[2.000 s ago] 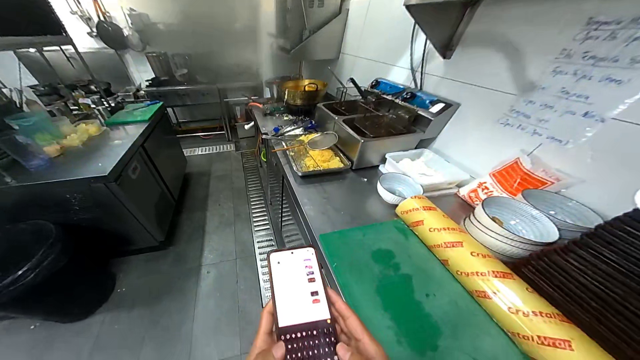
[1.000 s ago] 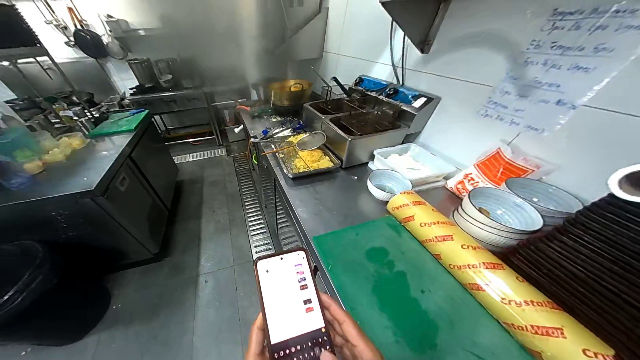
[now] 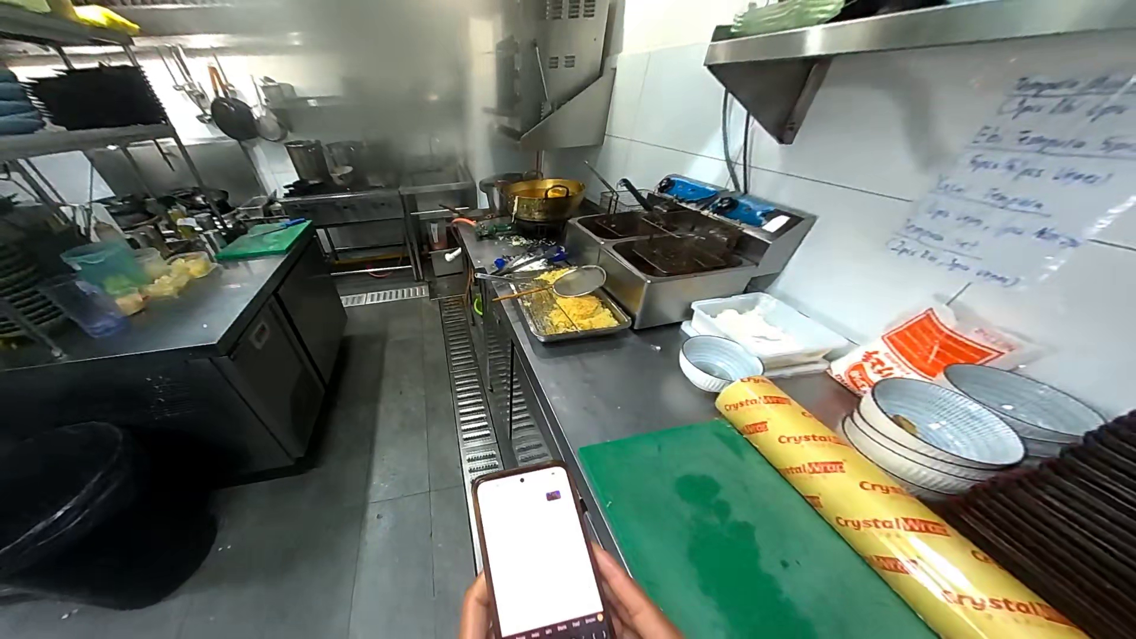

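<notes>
A smartphone (image 3: 540,559) with a mostly white lit screen is held upright at the bottom centre. My left hand (image 3: 477,607) grips its left edge, and my right hand (image 3: 632,603) wraps its right edge; the lower parts of both are cut off by the frame. Just right of the phone lies a green cutting board (image 3: 710,524) with wet patches. Along the board's right side rests a CrystalWrap cling film roll (image 3: 852,497). Stacked ribbed bowls (image 3: 941,426) stand beyond the roll, and a smaller bowl (image 3: 719,362) sits at its far end.
Farther along the steel counter (image 3: 612,382) are a tray of yellow crumbs (image 3: 577,312) with a strainer (image 3: 579,281), a double deep fryer (image 3: 679,257) and a white plastic container (image 3: 768,327). A black bin (image 3: 67,497) stands at left by a steel worktable (image 3: 177,333). A floor drain grate (image 3: 470,399) runs beside the counter.
The list of small pictures on the phone screen has given way to a mostly blank white area with one small picture. Both hands still hold the phone.
</notes>
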